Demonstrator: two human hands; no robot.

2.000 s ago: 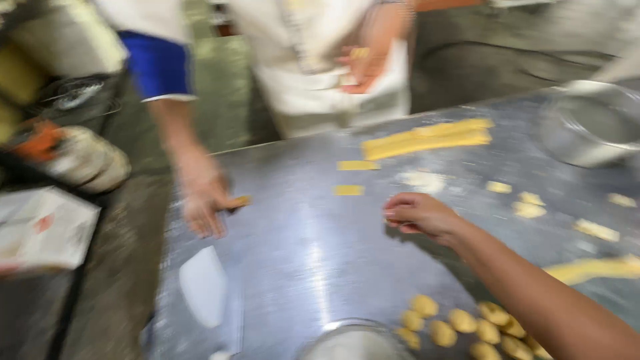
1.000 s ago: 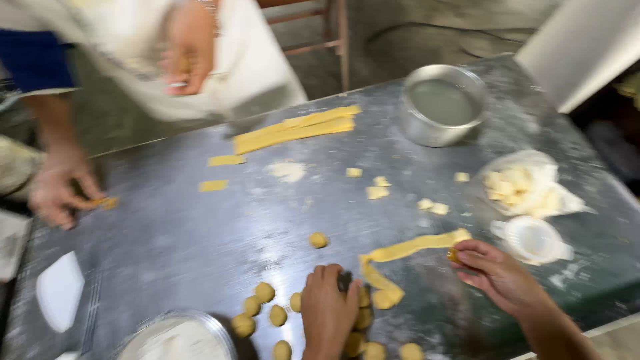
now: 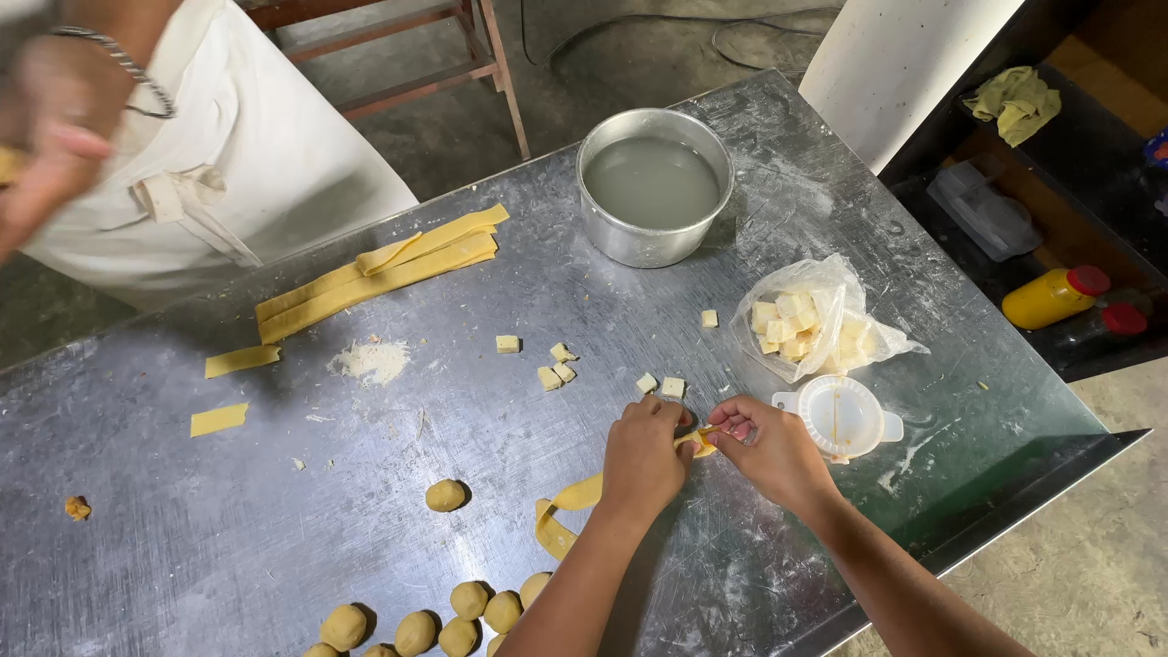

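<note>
My left hand point(image 3: 646, 456) and my right hand point(image 3: 766, 452) meet low over the steel table, both pinching the end of a yellow dough strip point(image 3: 579, 494). The strip trails left behind my left wrist and curls on the table. Just beyond my fingers lie pale cubes point(image 3: 672, 388), perhaps cheese. A plastic bag of such cubes point(image 3: 789, 319) and a white plastic strainer or cup with two tabs point(image 3: 839, 416) are beside my right hand. Round dough balls point(image 3: 415, 632) are grouped at the lower middle, partly hidden by my left forearm.
A metal pot of cloudy liquid point(image 3: 651, 187) stands near the far edge. Long dough strips point(image 3: 379, 274), short pieces point(image 3: 219, 420) and a flour patch point(image 3: 370, 362) lie at left. A person in a white apron point(image 3: 274, 155) stands across the table. Shelves point(image 3: 1086, 182) are at right.
My hands, apart one second ago, have come together at the strip's end. A dark object at my left hand is no longer visible. The co-worker's hand has left the table. The view has shifted right.
</note>
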